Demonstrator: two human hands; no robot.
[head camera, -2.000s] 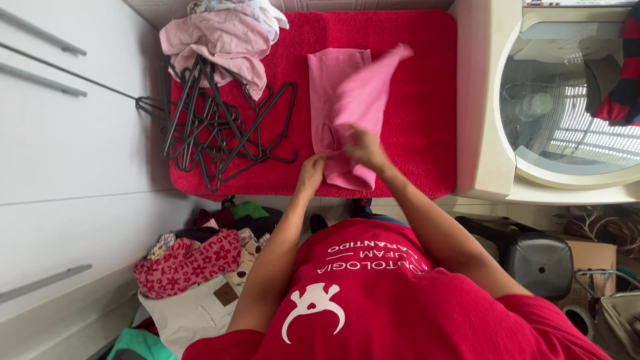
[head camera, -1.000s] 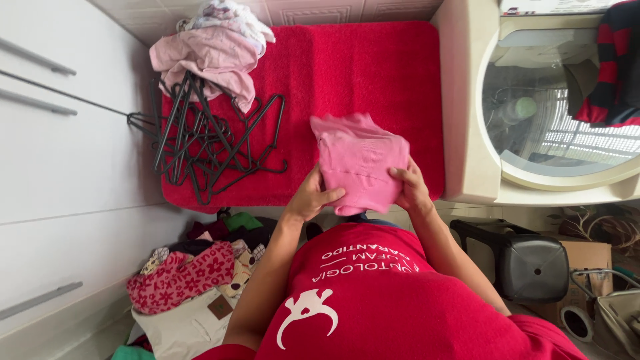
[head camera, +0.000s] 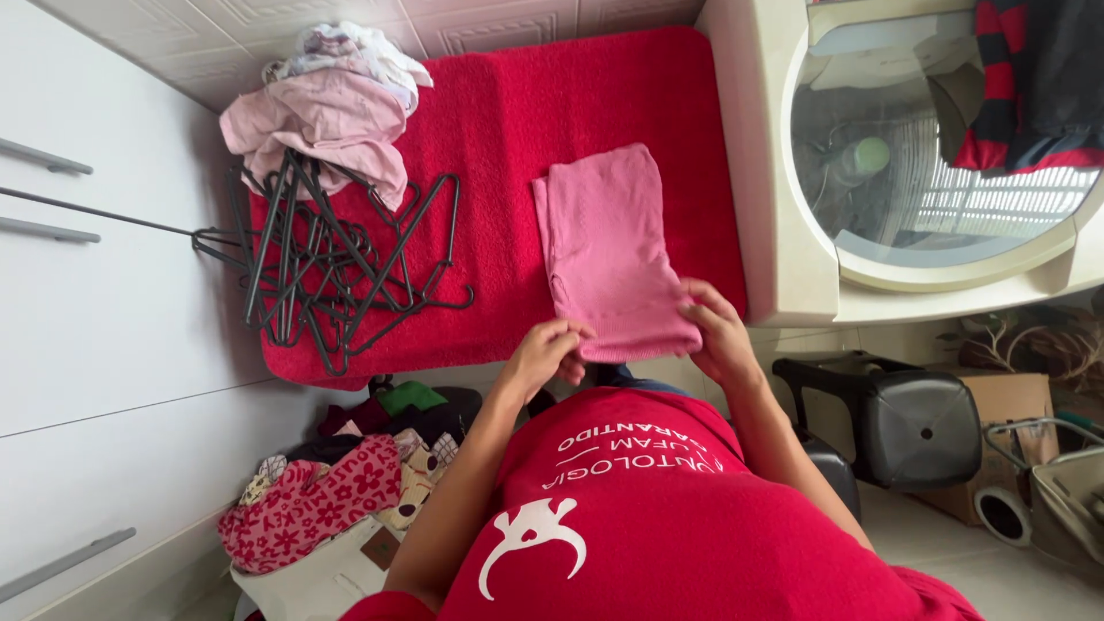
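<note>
A folded pink garment with a ribbed edge (head camera: 612, 250) lies over the front part of a red towel (head camera: 483, 172), its ribbed edge toward my body. My left hand (head camera: 552, 354) pinches the near left corner of that edge. On the garment's right side, my right hand (head camera: 716, 332) grips the near right corner between thumb and fingers. To the left on the towel is a tangled pile of black plastic hangers (head camera: 336, 259). Behind the hangers sits a crumpled light pink cloth (head camera: 323, 129), with a white patterned cloth (head camera: 358, 56) against it.
A top-loading washing machine (head camera: 776, 172) with a clear lid stands at the right, dark and red clothes on top. White cabinets (head camera: 103, 328) line the left. Below them, clothes (head camera: 319, 500) heap over a pale container. Black stools (head camera: 923, 431), a cardboard box and a wheeled cart are at lower right.
The pink garment, held up close to my body one second ago, now lies spread farther out on the red towel. Both hands have kept hold at its near edge.
</note>
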